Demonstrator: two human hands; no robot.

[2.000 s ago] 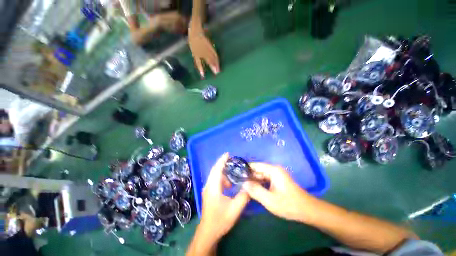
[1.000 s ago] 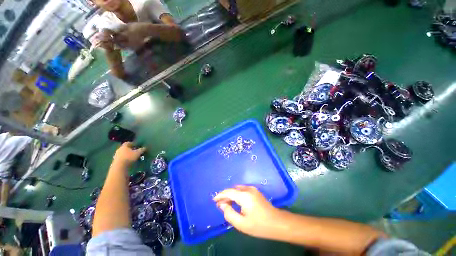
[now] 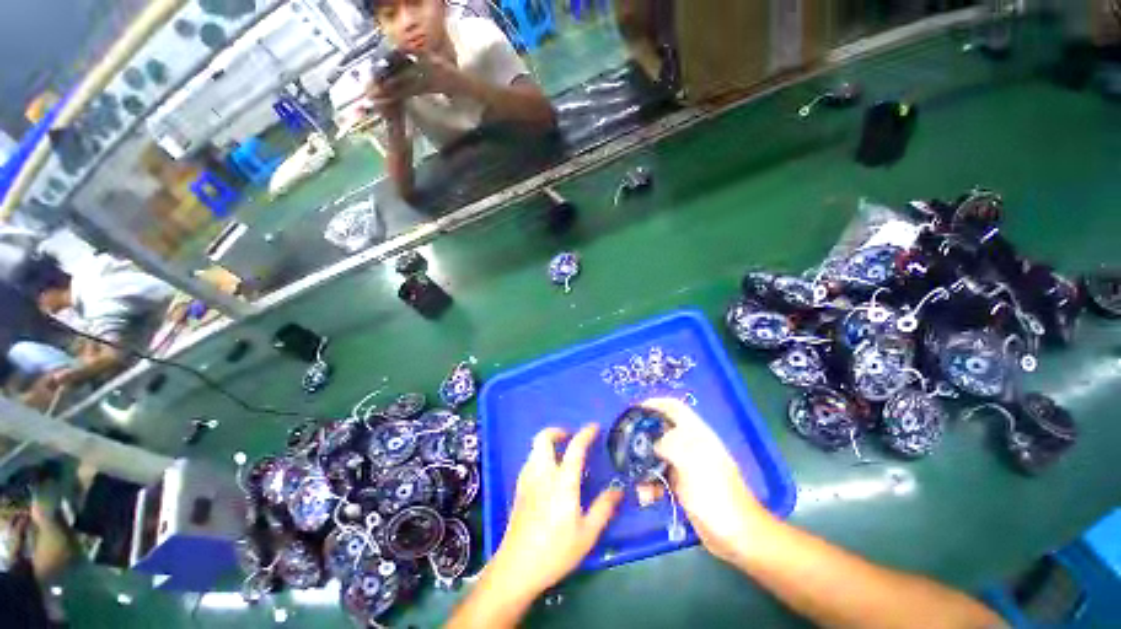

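My right hand (image 3: 707, 473) holds a round wired unit (image 3: 637, 442) over the blue tray (image 3: 523, 412). Its white lead hangs down toward the tray's front. My left hand (image 3: 553, 498) is just left of the unit with fingers apart and nothing seen in it. A cluster of small shiny rings (image 3: 648, 369) lies at the back of the tray. Whether a ring is on the held unit cannot be told. The fingers of my right hand are partly hidden behind the unit.
Piles of wired units stand left (image 3: 400, 492) and right (image 3: 910, 356) of the tray. A single unit (image 3: 564, 268) and black cylinders (image 3: 424, 295) lie behind it. A grey-white box (image 3: 191, 510) is far left. A person (image 3: 473, 86) is beyond the rail (image 3: 492, 219).
My left hand has come back from beyond the left pile to the tray. My right hand, seen without a unit one second ago, now holds one. The view has shifted.
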